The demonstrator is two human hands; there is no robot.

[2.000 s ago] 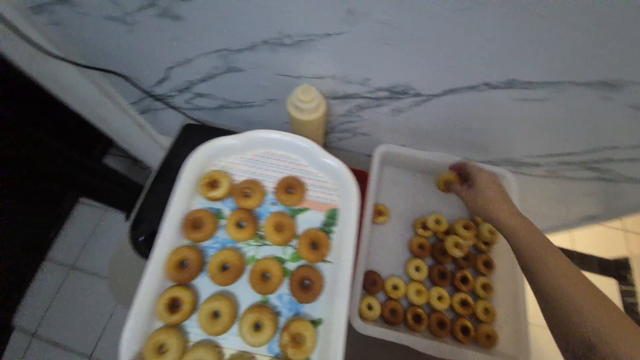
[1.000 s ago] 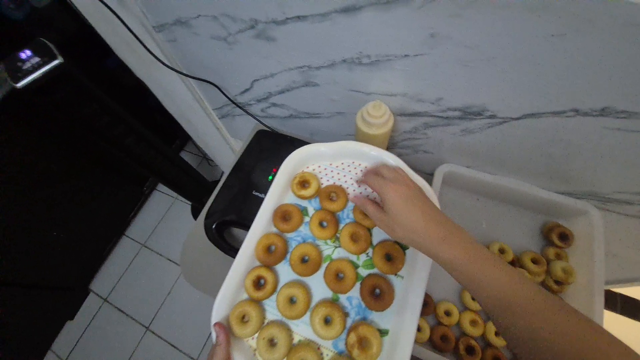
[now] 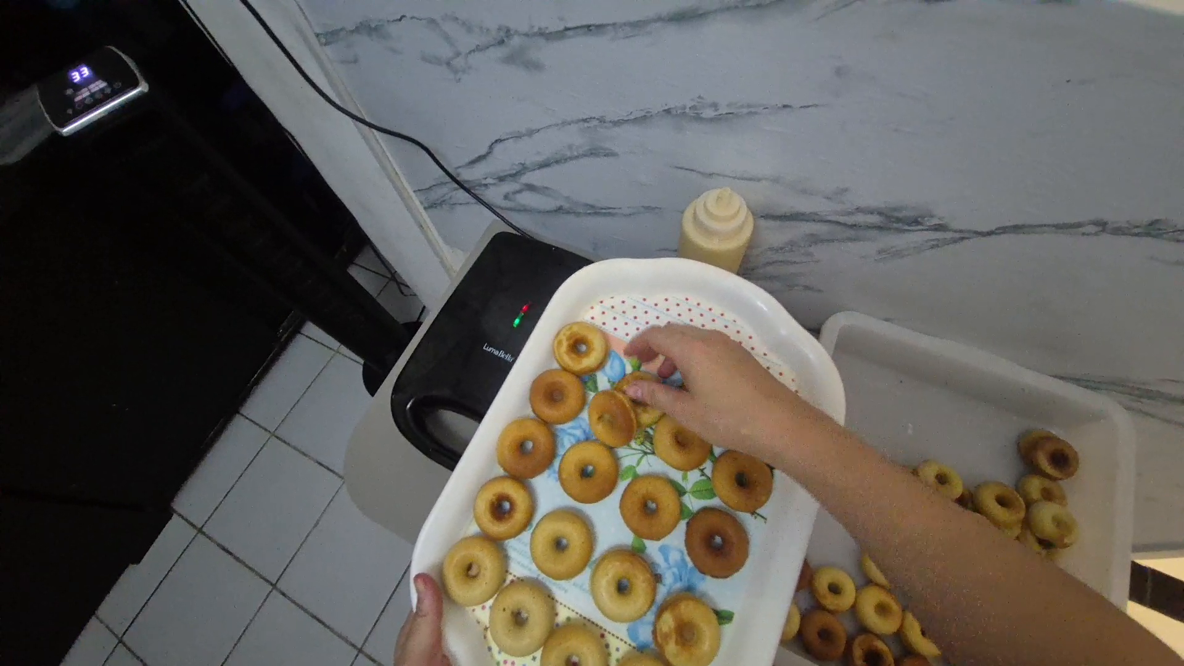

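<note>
My left hand (image 3: 424, 624) grips the lower left rim of a white oval-ended tray (image 3: 803, 356) with a floral and dotted surface. Rows of small ring doughnuts (image 3: 588, 472) lie on the tray. Over its upper part is my right hand (image 3: 708, 384), fingers bent down among the doughnuts; thumb and fingers are at a doughnut (image 3: 640, 396) that they partly cover. Beside it a doughnut (image 3: 612, 418) sits tilted. Whether the right fingers grip one is not clear. A deeper white bin (image 3: 980, 370) at the right holds more doughnuts (image 3: 999, 504), some stacked, partly behind my right forearm.
A black electric appliance (image 3: 481, 324) with red and green lights is left of the tray. A cream-filled squeeze bottle (image 3: 718, 231) stands behind the tray, near the marbled surface (image 3: 832, 166). A black cable (image 3: 407, 139) runs along the upper left. Floor tiles (image 3: 277, 481) show below.
My right hand has gone from the bin, where it held a doughnut, to over the tray. A doughnut in the tray's second column now sits tilted. The view has shifted.
</note>
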